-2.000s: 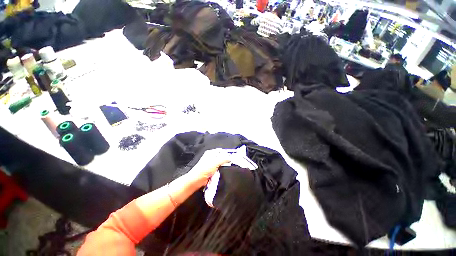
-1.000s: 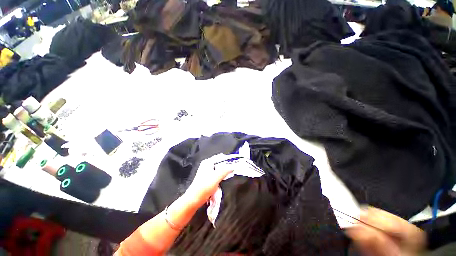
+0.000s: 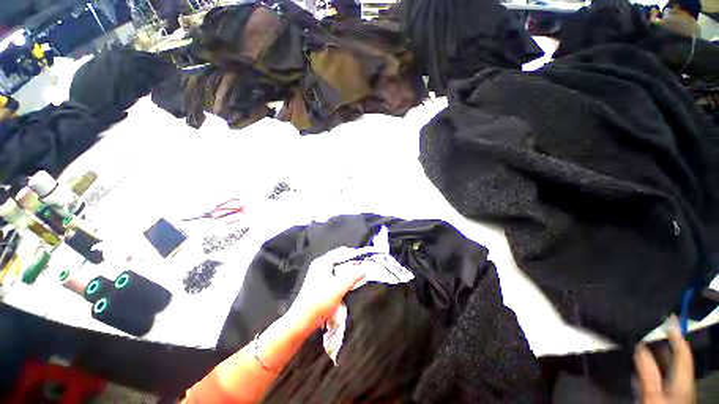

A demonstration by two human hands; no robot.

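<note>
A black garment (image 3: 465, 316), with smooth lining on top and nubbly cloth at the right, lies heaped over the table's front edge. A folded white piece (image 3: 386, 269), likely a shoulder pad, sticks out of it. My left hand (image 3: 327, 276) grips this white piece and the dark cloth at it. My right hand (image 3: 666, 371) is at the lower right, away from the garment and cut off by the bottom edge. Its fingers are raised; a small pale bit shows by the fingertips, too blurred to identify. No needle can be made out.
A large dark textured coat pile (image 3: 583, 181) fills the right, with a blue cord (image 3: 686, 309) near it. Black thread cones (image 3: 134, 301), a dark phone (image 3: 165, 237), red-handled scissors (image 3: 229, 211) and small dark fasteners (image 3: 203, 276) lie left. Brown-and-black garments (image 3: 339, 67) are behind.
My right hand, absent at first, appeared at the lower right with a dark thread, then moved farther right. My left hand keeps its grip on the white piece. The view has tilted down.
</note>
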